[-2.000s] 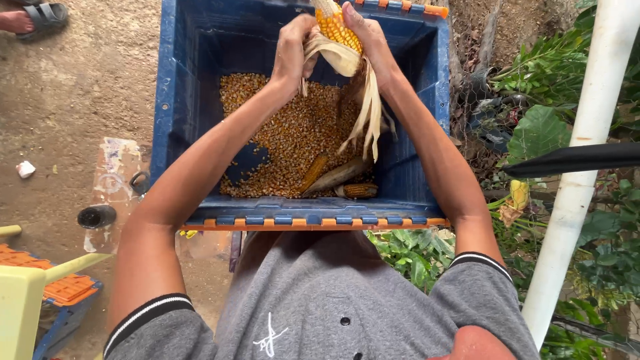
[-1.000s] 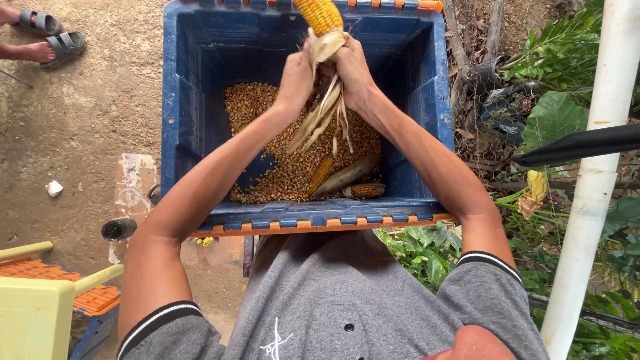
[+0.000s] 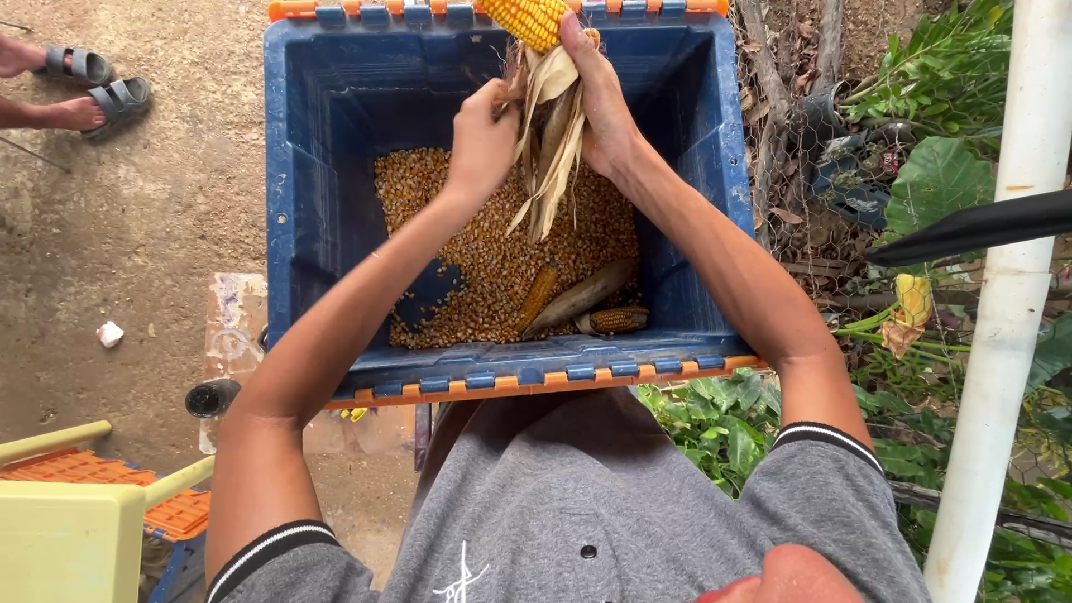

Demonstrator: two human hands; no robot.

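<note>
Over the far part of a blue plastic crate (image 3: 280, 209), my right hand (image 3: 599, 105) holds a yellow corn cob (image 3: 532, 21) near its base, thumb against the kernels. Dry husks (image 3: 553, 159) are peeled back and hang below the cob. My left hand (image 3: 486, 138) has its fingers curled on the husk and silk at the left side. Loose corn kernels (image 3: 494, 268) cover much of the crate's floor. Among them, near the close wall, lie a bare cob (image 3: 537, 297), a cob in its husk (image 3: 586, 295) and a short cob (image 3: 618, 319).
Orange hinged edging (image 3: 519, 383) runs along the crate's near rim. A pale yellow plastic chair (image 3: 71, 536) stands at lower left. Another person's sandalled feet (image 3: 84, 113) show at upper left. To the right are wire mesh, plants, a white pole (image 3: 997, 335) and a black strap-like object (image 3: 971, 226).
The husks hang more loosely below the cob, and my left hand has moved from the cob's base to the left side of the husk. My right hand still holds the corn.
</note>
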